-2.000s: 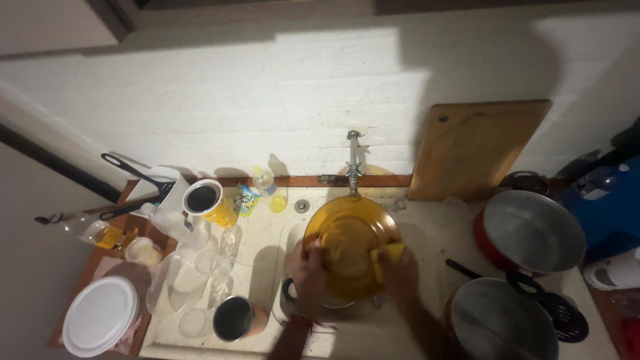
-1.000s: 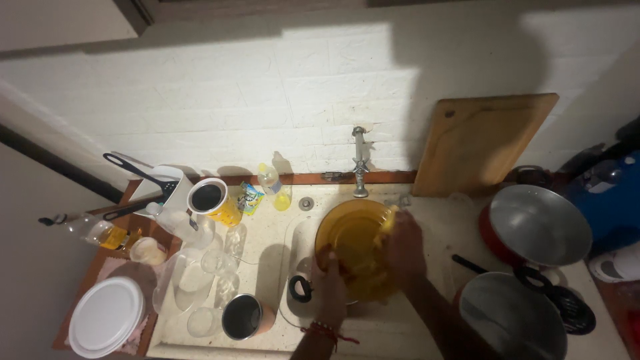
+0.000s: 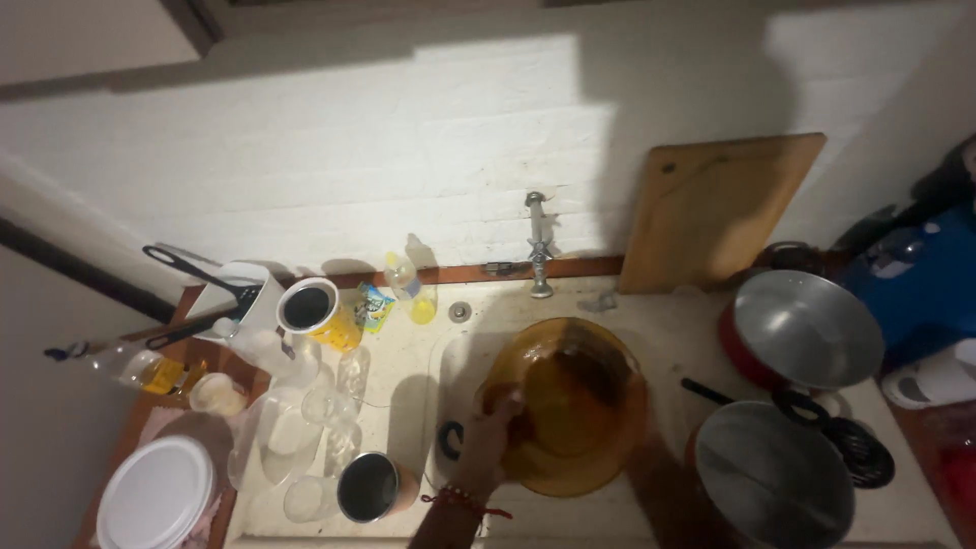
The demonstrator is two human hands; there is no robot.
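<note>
An amber glass plate (image 3: 572, 450) is held over the sink basin, a little below the metal faucet (image 3: 539, 267). My left hand (image 3: 496, 427) grips its left edge, with the thumb over the rim; a red string and a beaded bracelet circle that wrist. Behind the plate's right side, my right hand (image 3: 629, 396) shows only dimly through the amber glass, so its fingers and anything in them cannot be made out. A black curved handle (image 3: 451, 440) sticks up at the basin's left side.
Left of the basin stand a copper-coloured cup (image 3: 377, 488), clear glasses and containers, a yellow cup (image 3: 320, 313) and a small bottle (image 3: 404, 276). At right are a red pot (image 3: 808, 328), another pan (image 3: 774, 473) and a black slotted utensil (image 3: 858, 454). A wooden cutting board (image 3: 717, 213) leans on the wall.
My right hand was on the plate's face with a yellow sponge in the earlier frames; now it is behind the plate's right side. The sponge is no longer plainly visible.
</note>
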